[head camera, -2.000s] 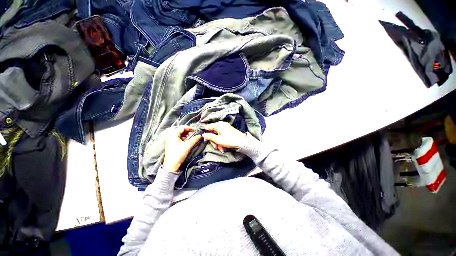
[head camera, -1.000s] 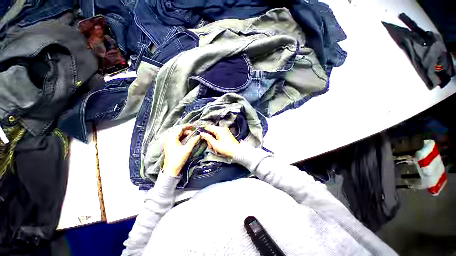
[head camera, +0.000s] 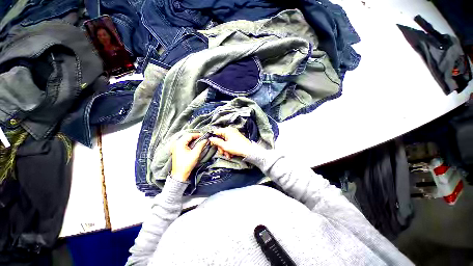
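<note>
A denim garment (head camera: 179, 78), dark blue outside and pale grey-green inside, lies inside out and bunched up in front of me. A rounded navy patch (head camera: 236, 76) shows on its pale inside. My left hand (head camera: 185, 155) pinches a narrow fold of the cloth with the fingertips. My right hand (head camera: 231, 142) grips the same fold close beside it, fingers bent. The fingertips nearly touch. Whether a small tool or thread is between them, I cannot tell.
Blue denim (head camera: 228, 8) is piled at the back. Grey-black garments (head camera: 36, 176) with a yellow-green tangle (head camera: 11, 155) lie left. A phone (head camera: 109, 44) rests on denim. A dark garment (head camera: 441, 52) lies far right on the white table (head camera: 363, 114). A red-and-white object (head camera: 447, 181) stands lower right.
My right hand's fingers have shifted slightly and its wrist has moved a little. The garment stays nearly in place. The phone's picture has become brighter. The red-and-white object looks partly covered now.
</note>
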